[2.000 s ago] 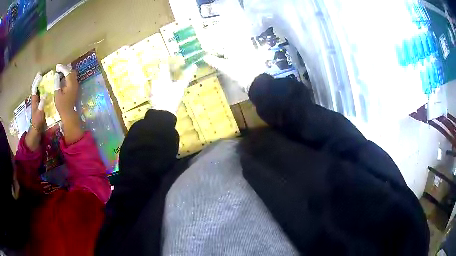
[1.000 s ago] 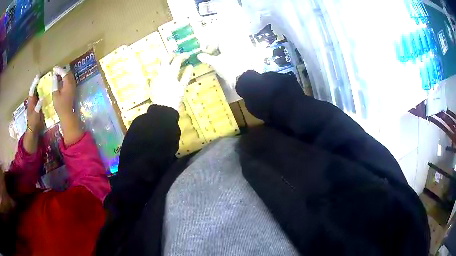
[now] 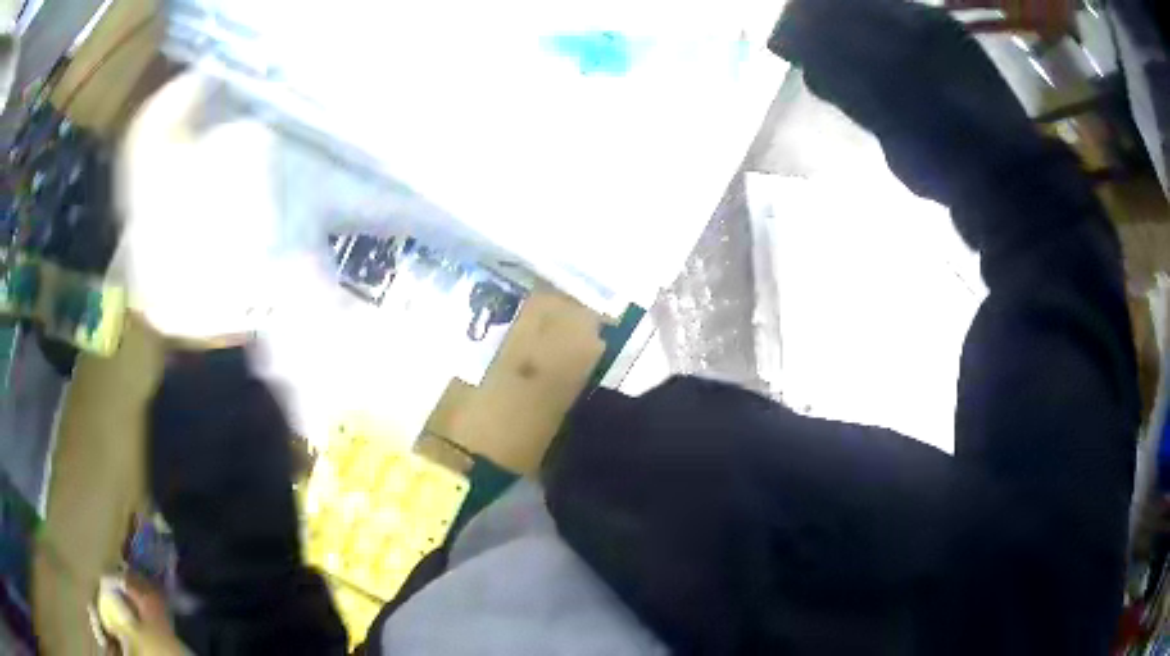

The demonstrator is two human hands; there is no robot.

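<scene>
A large glaring white tray or stack of trays (image 3: 488, 128) fills the upper middle, with a blue patch near its top. My left hand (image 3: 199, 218), white-gloved, blurred and overexposed, is at the tray's left end; its fingers cannot be made out. My right sleeve ends at the tray's upper right edge; the hand is lost in glare or cut off. A yellow fixture (image 3: 385, 500) with shaped hollows lies at lower left. Another pale yellow fixture (image 3: 105, 320) with green parts shows at the far left, partly behind my left hand.
A white sheet with dark pictures (image 3: 481, 308) lies below the tray, beside brown cardboard (image 3: 520, 378) on the green bench edge. A white panel or sheet (image 3: 853, 301) stands right, inside my right arm. Another person's hand (image 3: 148, 622) is at lower left.
The view has swung right, towards the trays. My hands have left the green parts in the fixture and are now wide apart, left hand at the tray's left end, right arm stretched to its upper right.
</scene>
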